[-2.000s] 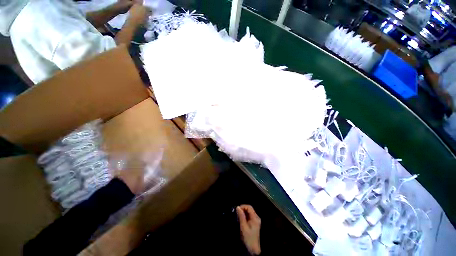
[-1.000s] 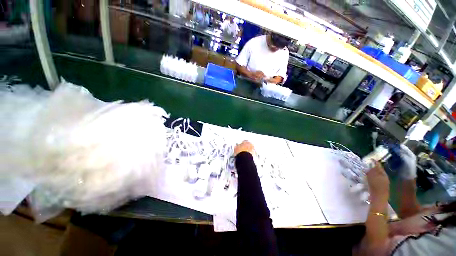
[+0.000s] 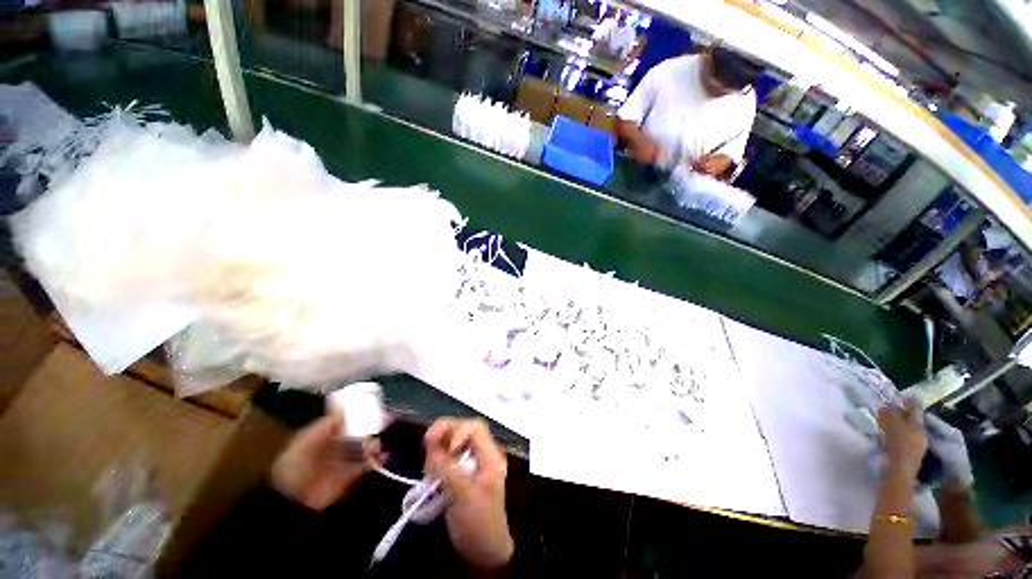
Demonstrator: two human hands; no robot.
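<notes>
A white power adapter (image 3: 359,409) is in my left hand (image 3: 314,461), its block held up between thumb and fingers near the bench's front edge. Its white cord (image 3: 390,536) runs to my right hand (image 3: 469,484), which pinches the folded cord; the plug end hangs below. Unbagged adapters and cords (image 3: 588,345), overexposed, lie on white sheets (image 3: 724,452). A large stack of clear bags (image 3: 249,260) lies on the bench at left.
The open carton (image 3: 113,418) is at lower left with blurred bagged units (image 3: 125,537) inside. A green bench (image 3: 634,288) runs across. Beyond it are a blue bin (image 3: 579,150), upright adapters (image 3: 491,124) and a worker (image 3: 696,113). Another person's hands (image 3: 905,447) are at right.
My right hand has come back from the adapter pile to the front of the bench. My left hand has come into view, holding an adapter block. The view has swung left.
</notes>
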